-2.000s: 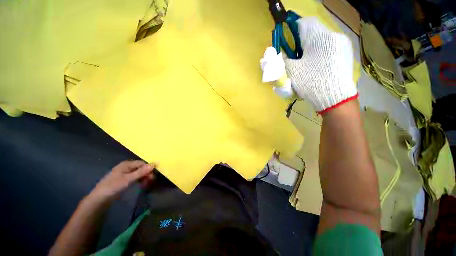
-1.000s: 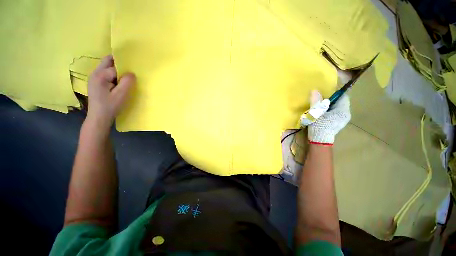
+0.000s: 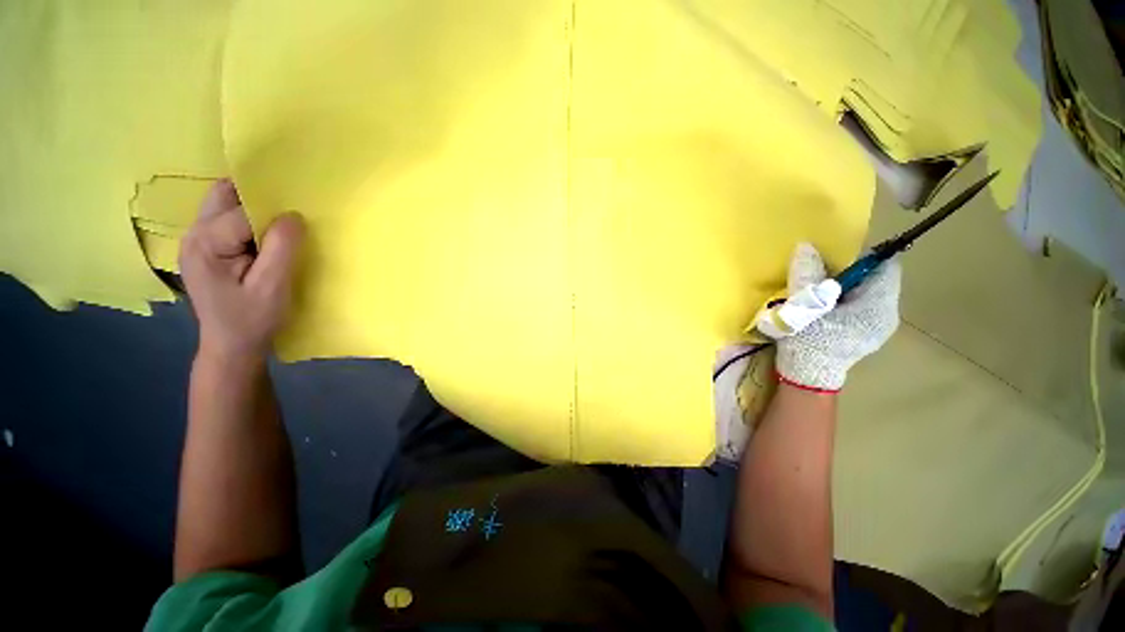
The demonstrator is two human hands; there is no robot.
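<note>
A large yellow panel with a thin vertical seam is spread in front of me, its lower edge over my lap. My bare left hand pinches its left edge between thumb and fingers. My right hand, in a white knit glove with a red cuff edge, is at the panel's right edge, thumb on the yellow face. It also holds scissors with dark blades pointing up and right. A white wrap with a yellow spot lies against the scissors. A black cord trails from this hand. The fingers behind the panel are hidden.
Yellow panel stacks lie at the left and upper right. An olive panel stack with yellow lines is on the right. The pale tabletop shows at the right. A black apron covers my lap.
My left hand has gone from low on the panel to its left edge. The panel now lies squarely before me. My gloved hand has come down to the right edge with the scissors.
</note>
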